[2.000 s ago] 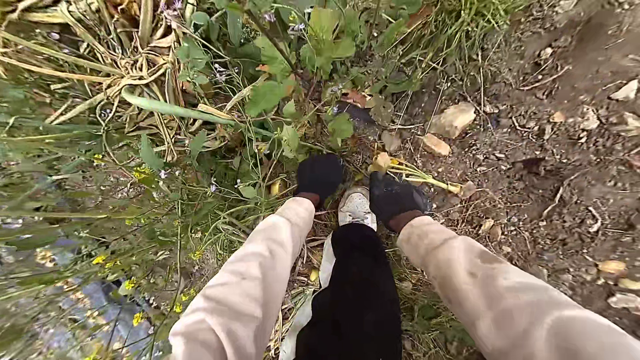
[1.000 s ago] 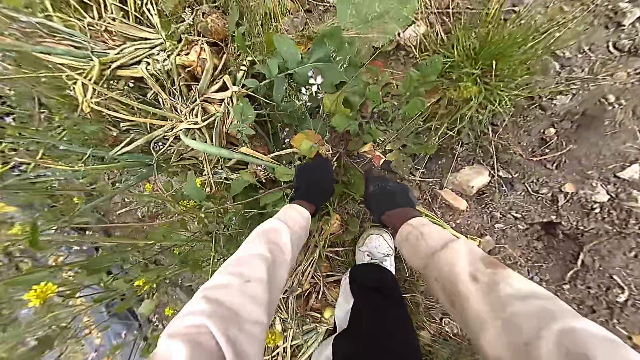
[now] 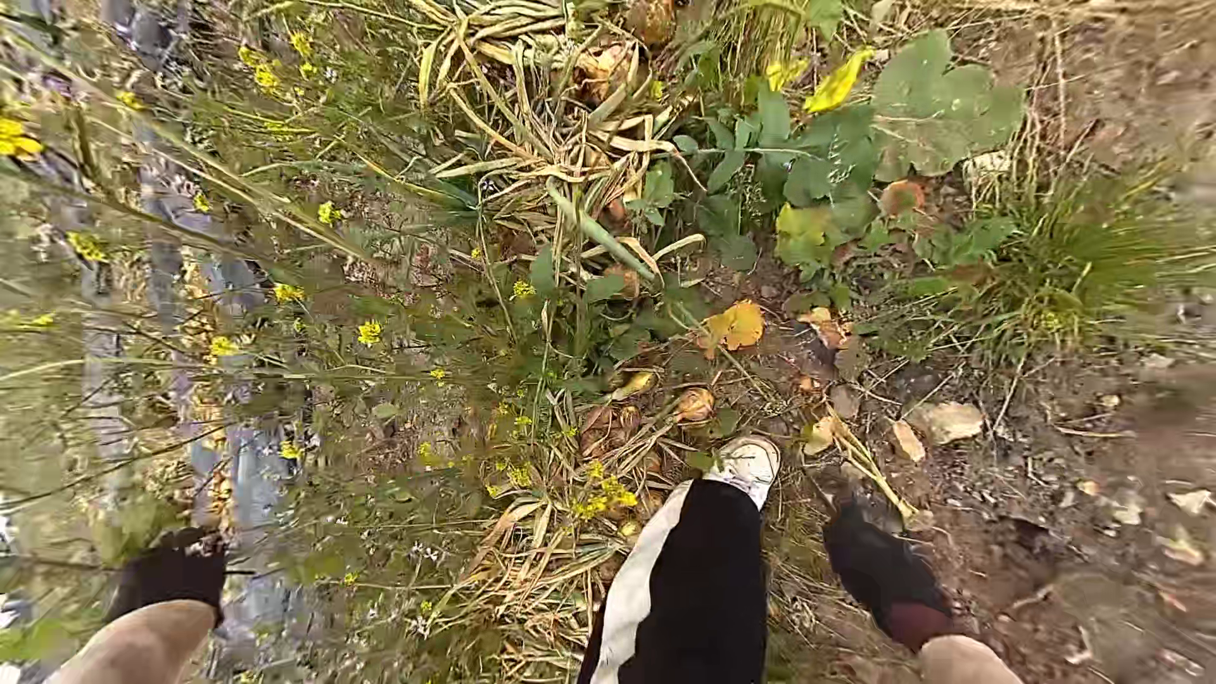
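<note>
My left hand (image 3: 171,575), in a black glove, is at the lower left among tall weeds, beside a thin dark stem; blur hides its fingers, so its grip cannot be told. My right hand (image 3: 879,560), also black-gloved, is low over the soil right of my shoe. A yellowed onion stalk (image 3: 869,465) lies just above its fingers; whether it holds anything is unclear. Between the hands, an onion bulb (image 3: 695,405) rests on the ground near the toe of my white shoe (image 3: 749,465). A yellow-orange leaf (image 3: 736,326) is farther up.
Dried onion tops (image 3: 560,133) lie in a heap at the top centre. Green broad-leaved weeds (image 3: 826,161) and a grass tuft (image 3: 1054,266) grow on the right. A pale stone (image 3: 950,421) sits on brown soil. Yellow-flowered weeds (image 3: 370,332) stand at left.
My hands, close together over the weeds before, have moved far apart. The left one has swung out to the left; the right one has drawn back beside the shoe. The view has shifted.
</note>
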